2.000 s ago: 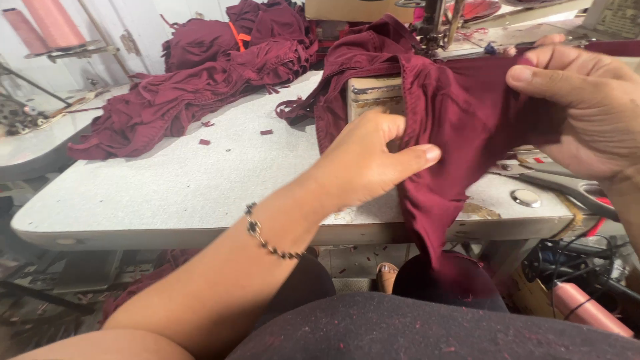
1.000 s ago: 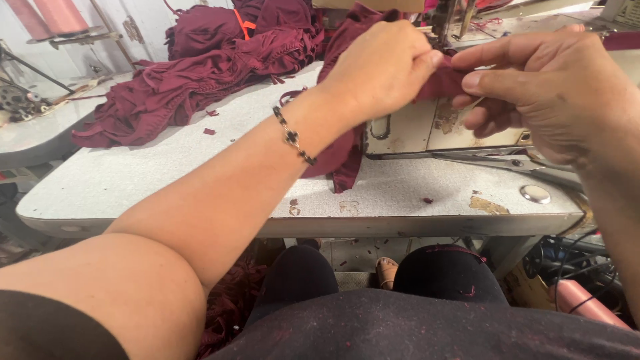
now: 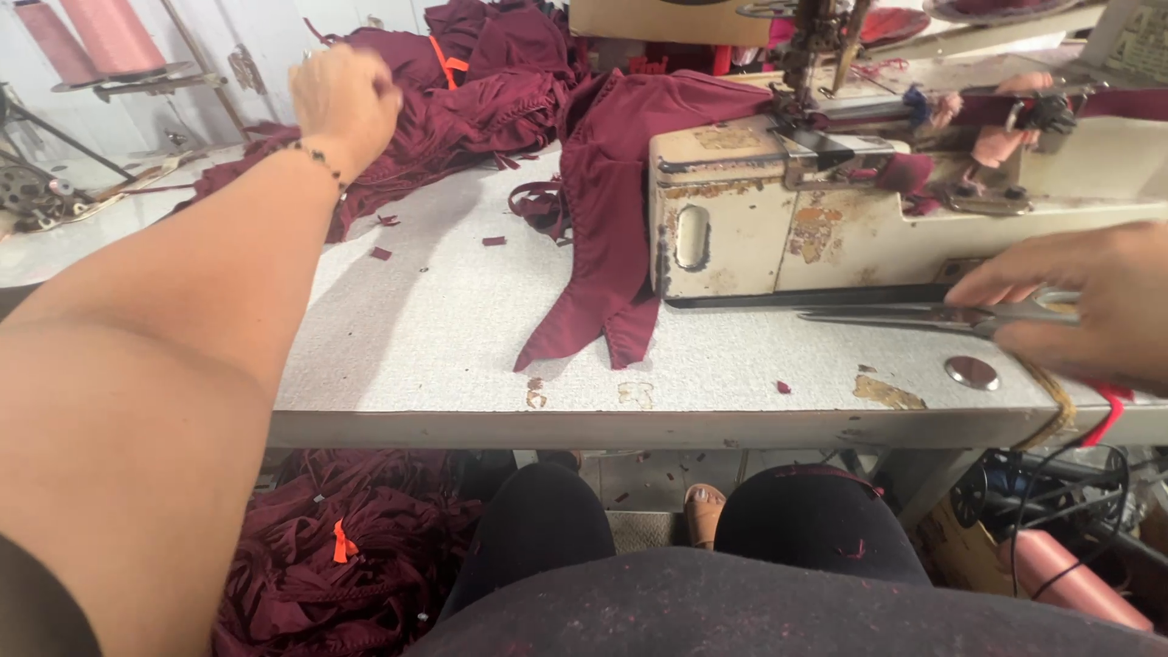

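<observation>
My left hand (image 3: 345, 102), blurred, is at the pile of maroon garments (image 3: 484, 96) on the left rear of the table; whether its fingers pinch any cloth is hidden. My right hand (image 3: 1086, 301) is over the handles of metal scissors (image 3: 922, 316), which lie beside the sewing machine's base; its fingers touch the handles, but a grip does not show clearly. One maroon garment (image 3: 610, 228) drapes from the needle area of the industrial sewing machine (image 3: 730, 219) over its left end down onto the white table, touched by neither hand.
More maroon garments (image 3: 356, 557) lie heaped below the table (image 3: 657, 429) at left. Pink thread cones (image 3: 114, 41) stand at upper left, another pink cone (image 3: 1072, 579) at lower right. A cardboard box (image 3: 671, 20) sits behind. Maroon scraps (image 3: 494, 241) dot the tabletop.
Both hands have left the garment at the machine. My left hand has moved left to the garment pile, and my right hand has come down to the scissors.
</observation>
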